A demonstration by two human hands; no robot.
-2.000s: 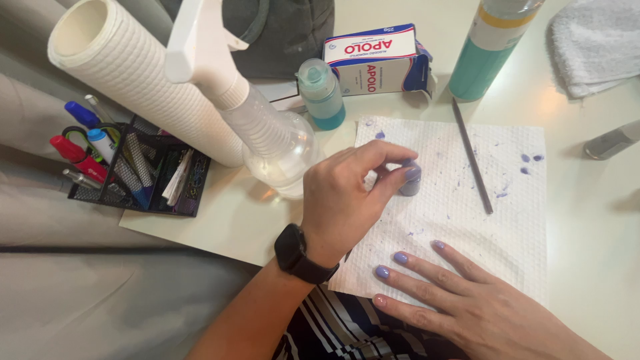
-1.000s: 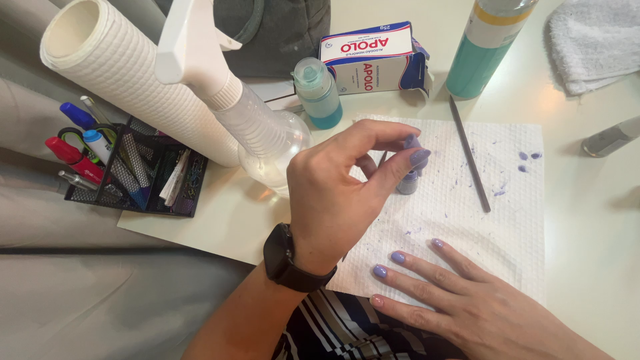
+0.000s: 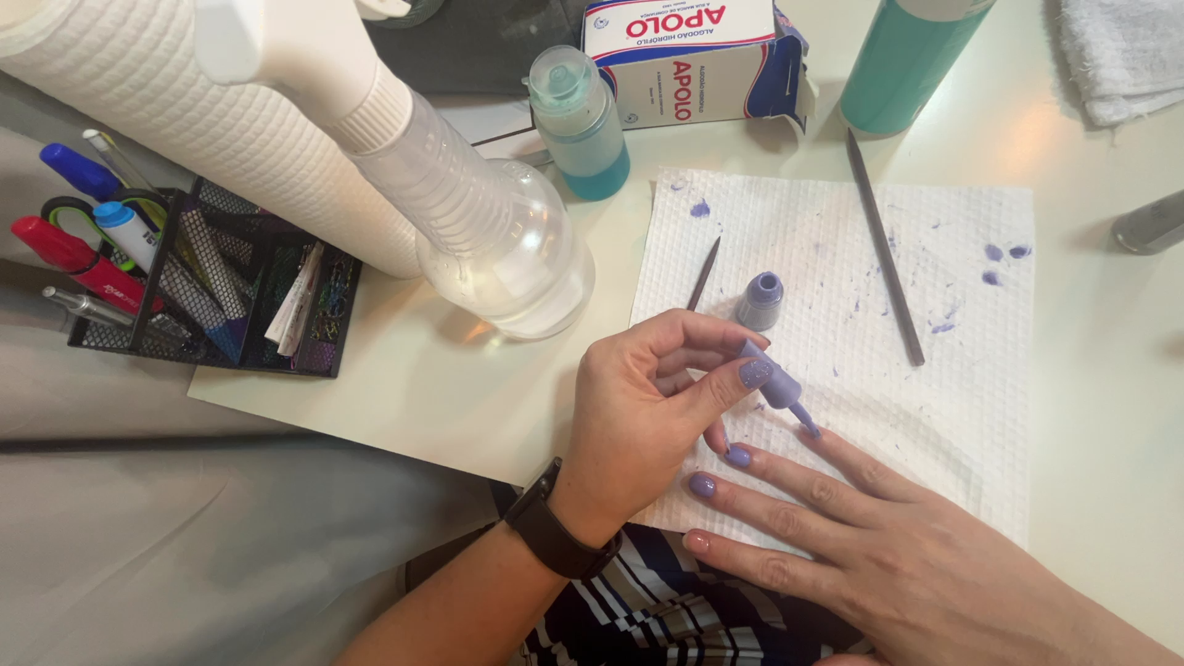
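My left hand (image 3: pixel 661 407), with a dark watch on its wrist, pinches the lilac cap (image 3: pixel 772 376) of a nail polish bottle. The cap's short brush (image 3: pixel 807 419) points down and touches or nearly touches the little finger's nail on my right hand (image 3: pixel 860 546). That hand lies palm down, fingers spread, at the lower edge of a white paper towel (image 3: pixel 962 398). Its ring and middle nails are lilac; the index nail looks pinkish and bare of lilac. Just above my left fingers the uncapped polish bottle (image 3: pixel 760 303) stands upright on the towel, beside a dark pointed stick (image 3: pixel 705 273).
A dark nail file (image 3: pixel 883 245) lies on the stained towel. Behind stand a spray bottle (image 3: pixel 499 250), a small blue-liquid bottle (image 3: pixel 581 125), a cotton box (image 3: pixel 684 69) and a teal bottle (image 3: pixel 911 65). A pen organizer (image 3: pixel 250 287) and paper roll are left; a cloth (image 3: pixel 1124 55) and grey bottle (image 3: pixel 1147 225) right.
My left hand has lifted the cap and brush off the polish bottle and moved down toward my right hand's little finger. My right hand has stayed spread on the towel.
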